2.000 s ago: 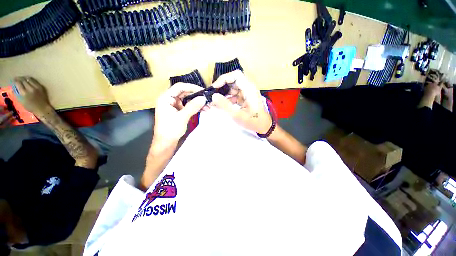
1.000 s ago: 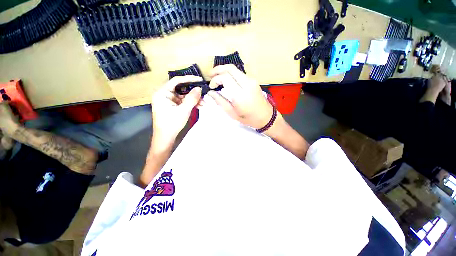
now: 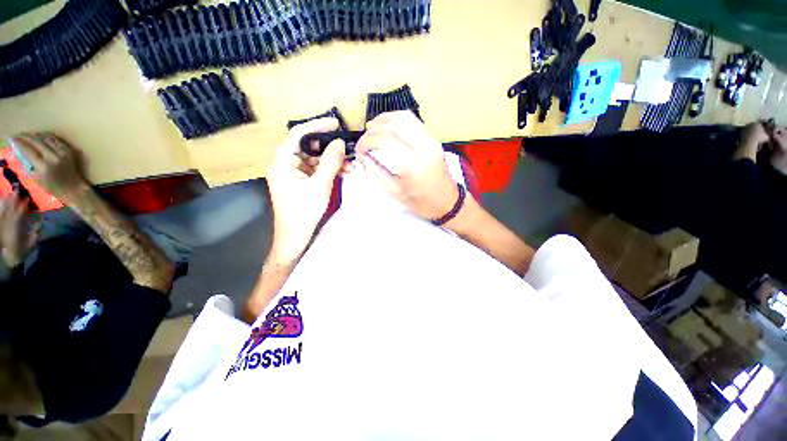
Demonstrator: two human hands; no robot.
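Observation:
A narrow glossy black moulded part (image 3: 321, 140) is held level between my hands at the bench's near edge. My left hand (image 3: 304, 177) grips its left end with thumb and fingers. My right hand (image 3: 404, 164) has its fingertips at the right end and covers that end. Two short rows of black parts lie just beyond my hands, one at the left (image 3: 316, 121) and one at the right (image 3: 393, 102). The left one is partly hidden by my left hand.
Long rows of black parts (image 3: 276, 33) line the far bench, with a short row (image 3: 205, 103) below. At right are a loose pile (image 3: 552, 65), a blue fixture (image 3: 593, 92) and black strips (image 3: 671, 86). A neighbour's hands are at an orange fixture (image 3: 34, 191); another person's hands show far right.
The black part has shifted slightly left and turned between my fingers. My right hand has moved a little left. The left neighbour's hand went off the orange fixture and came back.

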